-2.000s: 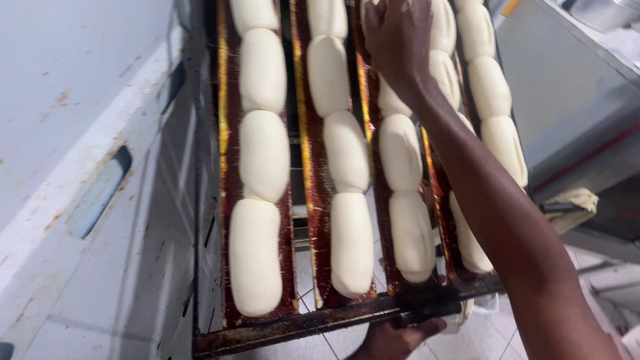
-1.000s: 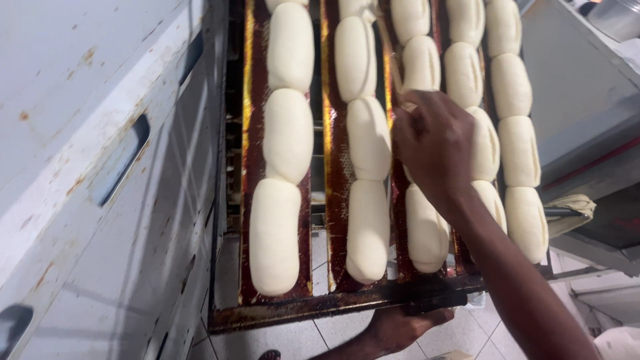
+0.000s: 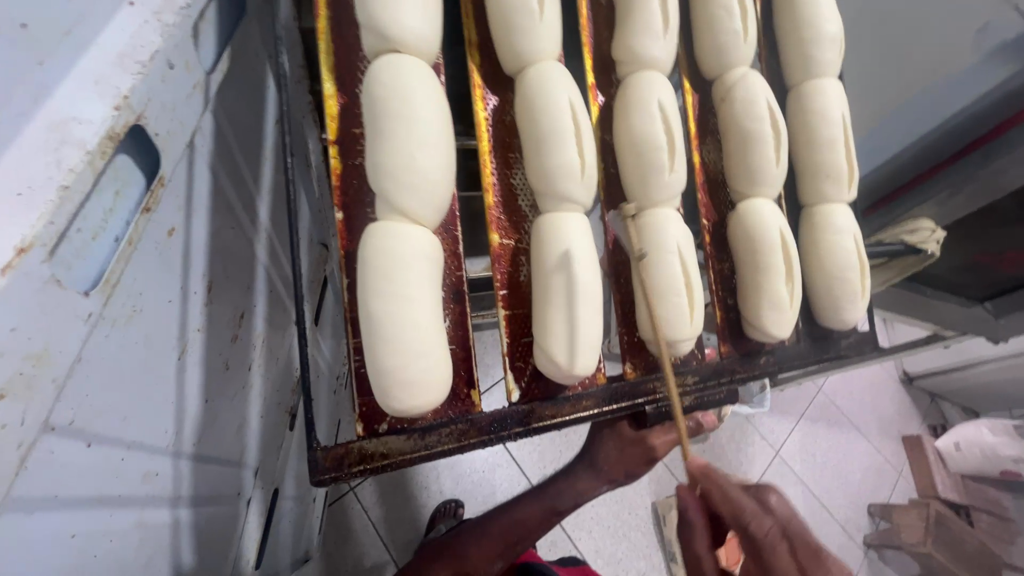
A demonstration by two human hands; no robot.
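Rows of pale dough pieces [image 3: 406,320] lie end to end on a dark, greasy baking tray [image 3: 400,453] with raised strips between channels. Long cuts run along the tops of pieces in the right-hand rows; the leftmost row's visible pieces look uncut. My right hand [image 3: 744,520], low in the view, pinches a thin wooden stick [image 3: 669,368] with a small blade-like piece at its tip, over the nearest dough of the third row. Beneath the tray's front edge, my left hand [image 3: 640,448] holds the tray's underside or something dark there; the grip is partly hidden.
A scuffed white metal panel [image 3: 144,360] with slots stands along the left. A grey metal unit [image 3: 944,104] is at the right, with a knotted cloth [image 3: 904,248] beside the tray. Wooden pieces [image 3: 936,512] sit on the tiled floor [image 3: 808,424] at lower right.
My right hand has moved down from over the dough rows to below the tray's front edge. The nearest dough of the second row, smooth earlier, now shows a lengthwise line.
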